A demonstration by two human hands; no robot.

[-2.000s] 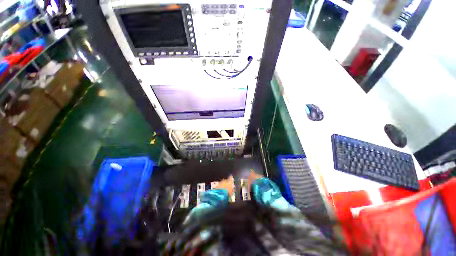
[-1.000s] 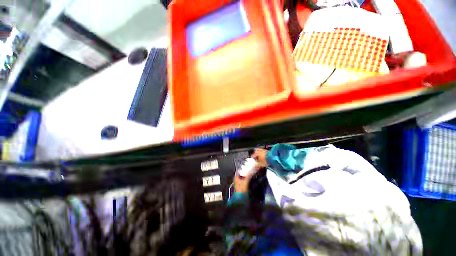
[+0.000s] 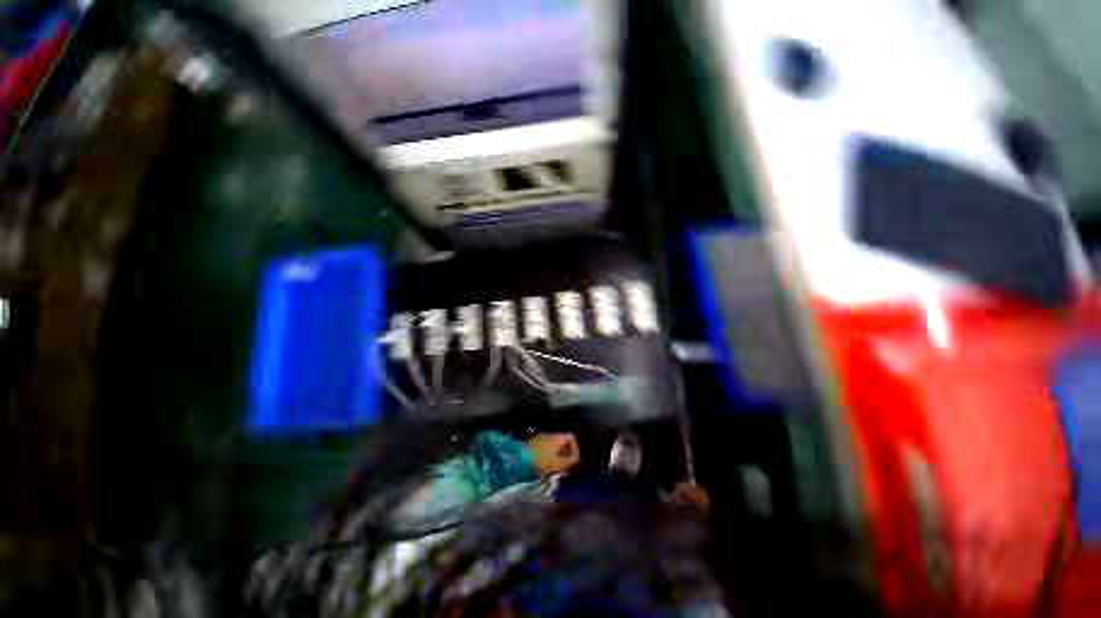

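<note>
The view is blurred. A row of several pale sockets [image 3: 501, 324] stands across the black board [image 3: 423, 285]. Thin white cables [image 3: 417, 372] run from the sockets towards the near side. My left hand [image 3: 555, 453], in a teal sleeve, is below the row near the board's near edge; its fingers are not clear. A small white piece [image 3: 624, 454] shows just right of it, apart from the visible skin. A small skin-coloured patch further right, probably my right hand [image 3: 688, 493], is mostly hidden and blurred; its grip cannot be told.
A blue tray [image 3: 320, 338] is left of the board. Another blue-edged tray [image 3: 739, 316] with grey contents is at the right. The rack with its violet screen [image 3: 483, 60] stands ahead. A keyboard [image 3: 954, 217] and a red bin [image 3: 954, 459] are on the white table.
The view has swung from the red bins back to the rack and board. My hands, together around a white piece one second ago, now appear apart near the board's near edge.
</note>
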